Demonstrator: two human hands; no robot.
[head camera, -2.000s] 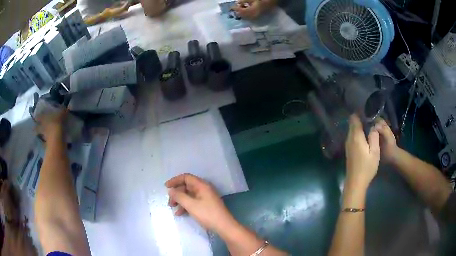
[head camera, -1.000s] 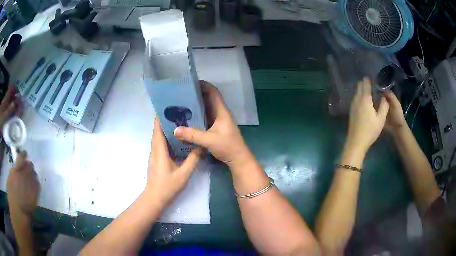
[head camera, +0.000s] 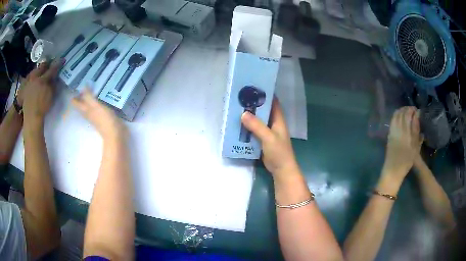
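Observation:
My right hand (head camera: 275, 133) grips a light-blue retail box (head camera: 252, 102) by its lower right side, with the thumb on the printed fan picture. The box is tilted upright over the white paper, its white end flap standing up at the top. Whether anything is inside is hidden. My left hand (head camera: 97, 113) is blurred, fingers spread, reaching to the lower left of a row of light-blue boxes (head camera: 132, 76) lying picture side up. It holds nothing that I can see.
White paper (head camera: 184, 168) covers the bench. Dark fans and a pale carton (head camera: 186, 18) lie behind. A neighbour's hands at left are near a white handheld fan (head camera: 41, 51). Another person's hands (head camera: 403, 137) hold a dark fan at right, below a blue desk fan (head camera: 421, 45). Crumpled film (head camera: 191, 235) lies at the near edge.
My left hand has let go of the box and moved left to the row of boxes. My right hand still holds the box, now farther right in view. The neighbour's hands at left have moved up.

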